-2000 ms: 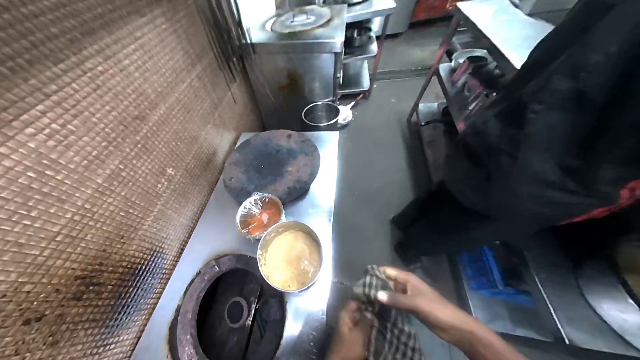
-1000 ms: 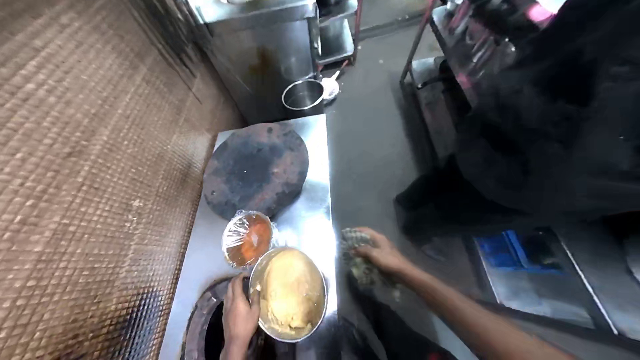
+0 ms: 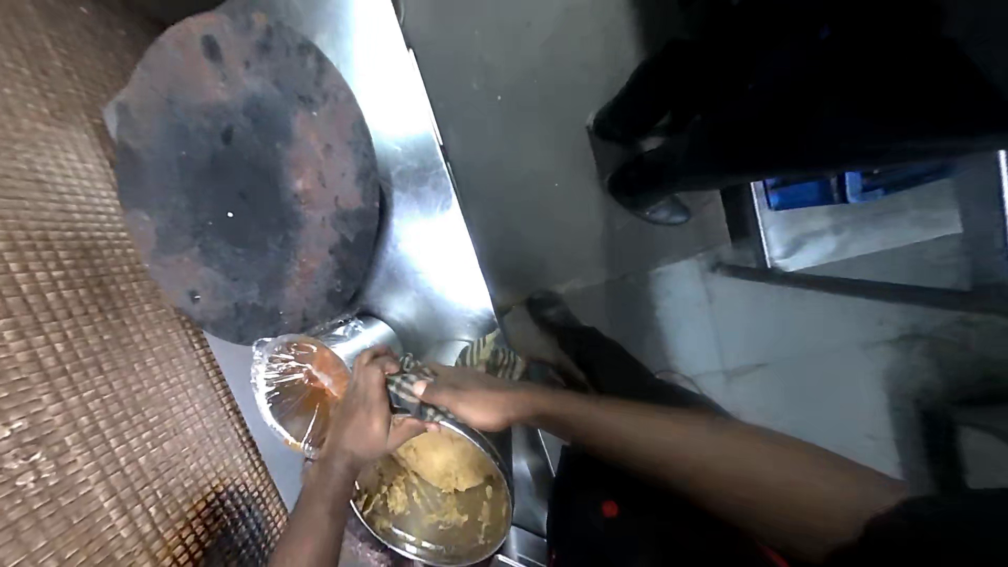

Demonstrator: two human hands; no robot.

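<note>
A steel bowl (image 3: 429, 528) with pale yellow, dough-like food smeared inside stands tilted at the lower middle. My left hand (image 3: 366, 409) is at its upper rim, fingers against a checked cloth (image 3: 408, 387). From the right, my right hand (image 3: 468, 398) grips the same cloth at the rim. Left of my hands sits a bowl of orange-red food under plastic wrap (image 3: 303, 390), with a metal container (image 3: 366, 339) touching or close beside it. Whether my left fingers hold the rim, the cloth or both is partly hidden.
A large round, dark, stained lid (image 3: 248, 173) lies on the steel counter (image 3: 425, 228). A woven-pattern wall (image 3: 94, 331) borders the left. Across the floor, a person in dark clothes and black shoes (image 3: 646, 189) stands beside a low metal rack holding blue trays (image 3: 803, 191).
My right hand has moved left with the checked cloth onto the steel bowl's rim, beside my left hand. The bowl now tilts. The view is closer to the counter.
</note>
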